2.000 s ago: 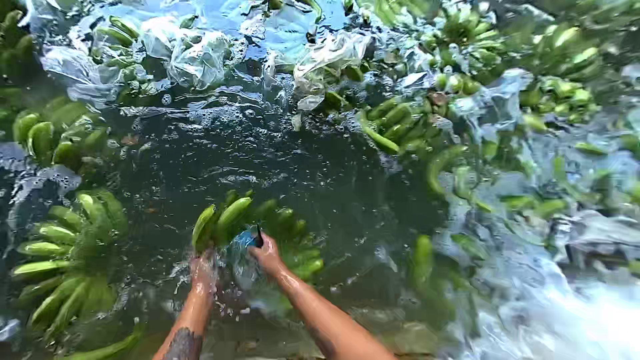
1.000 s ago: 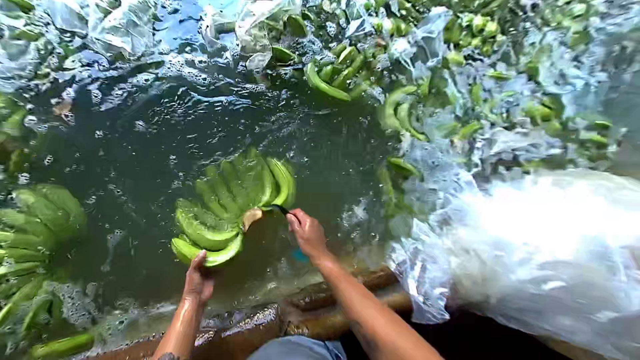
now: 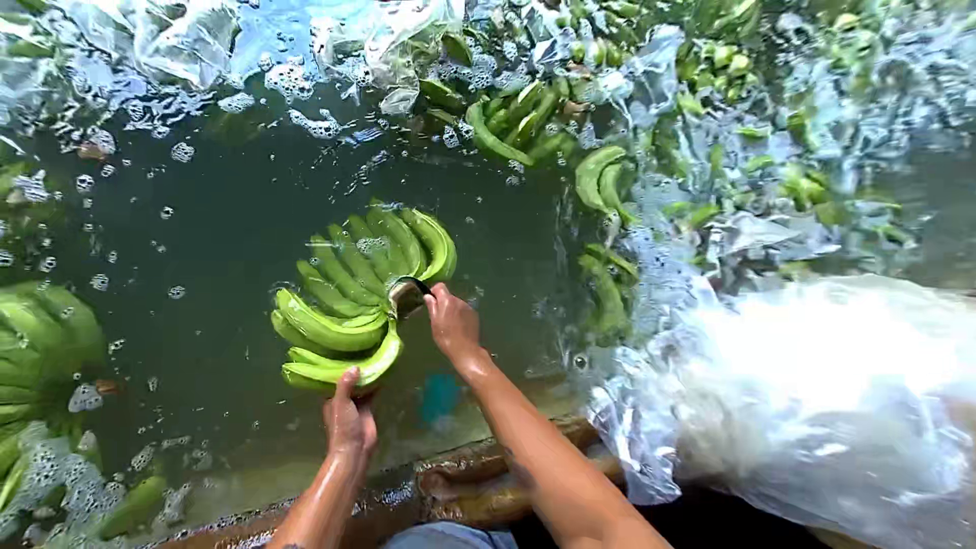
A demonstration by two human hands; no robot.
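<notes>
A large hand of green bananas (image 3: 343,282) lies at the surface of dark water in the middle of the view, its crown facing right. My left hand (image 3: 351,419) grips the lowest bananas from below. In my right hand (image 3: 454,324) is a small curved knife (image 3: 412,282), its dark blade against the cut crown. The handle is mostly hidden by my fingers.
More green banana hands float at the left (image 3: 46,343) and upper right (image 3: 522,122). Clear plastic bags (image 3: 808,404) are heaped at the lower right. The wet tank edge (image 3: 488,496) runs along the bottom. A blue-green thing (image 3: 440,398) shows under the water.
Two seconds ago the banana hand was upright and partly under water with my hands close together; now it lies flatter with its crown towards my right hand. The view has shifted.
</notes>
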